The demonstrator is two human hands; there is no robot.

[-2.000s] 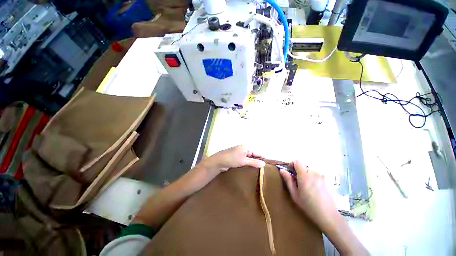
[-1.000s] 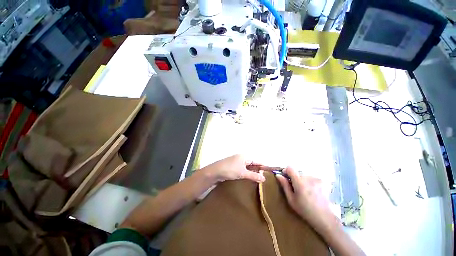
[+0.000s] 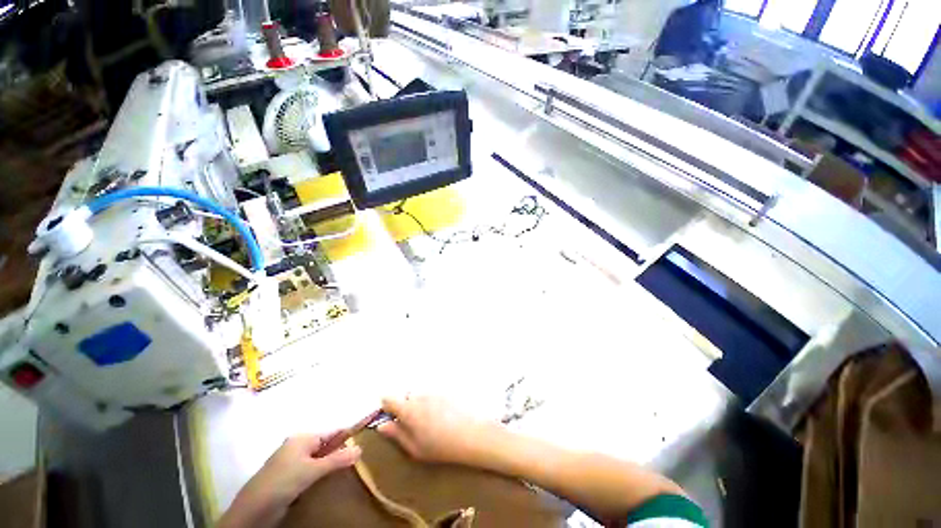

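Observation:
A large brown bag body [image 3: 454, 490] lies over the table's front edge at the bottom of the view, with a light-tan piping strip [image 3: 378, 493] running down it. My left hand [image 3: 289, 472] pinches the folded top edge [image 3: 346, 435] from the left. My right hand [image 3: 425, 428] is at the right end of the same edge, fingers closed on it. A small dark metal piece, possibly snips, shows at the right fingertips; most of it is hidden by the hand.
The white sewing machine head [image 3: 144, 330] with a blue hose stands at left. A control screen [image 3: 400, 150] is behind the table, with a thin black cable [image 3: 495, 222] beside it. Thread scraps [image 3: 519, 399] lie on the table. More brown pieces [image 3: 877, 443] hang at far right.
The view has swung to the right, so machine and screen sit further left and brown pieces at far right show. Both hands still hold the edge, now lower and further left in view.

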